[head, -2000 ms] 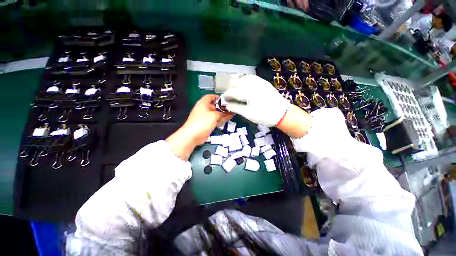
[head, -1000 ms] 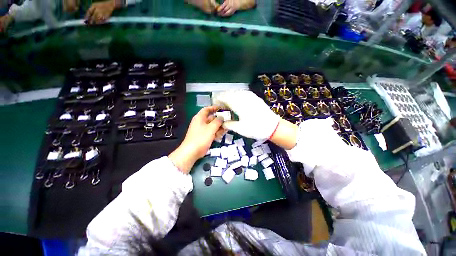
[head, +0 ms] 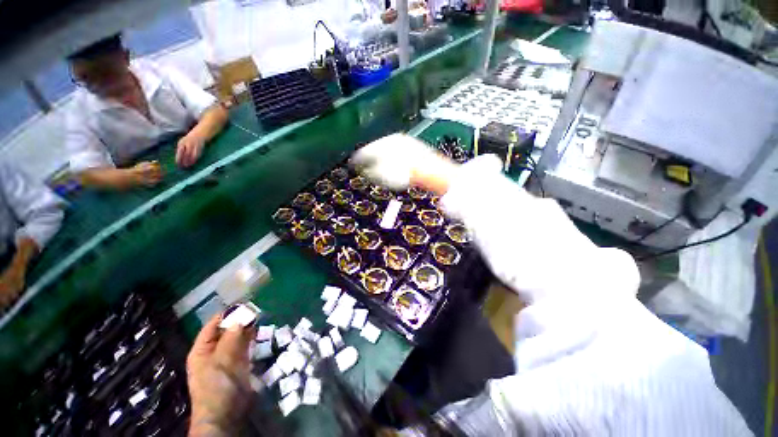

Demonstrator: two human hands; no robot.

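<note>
My bare left hand (head: pixel 219 367) holds a dark round part with a white square pad (head: pixel 238 317) on top, between thumb and fingers, at the left of the loose pads. My gloved right hand (head: pixel 394 162) is blurred and reaches over the back of the right parts tray (head: pixel 341 282); its fingertips and anything in them cannot be made out. Gold-silver round parts (head: pixel 397 257) sit in rows in that tray, with a white paper slip (head: pixel 391 214) on them. Loose white pads (head: pixel 294 358) lie on the green mat right of my left hand.
The left parts tray (head: pixel 111 367) with clamped assemblies is at the lower left. A small clear box (head: pixel 243 280) stands behind my left hand. Dark binder clips (head: pixel 452 148) and a black box (head: pixel 503 141) lie beyond my right arm. People sit across the partition.
The view has turned to the right. My hands have parted: the left keeps the padded part, while the right has moved away over the right tray.
</note>
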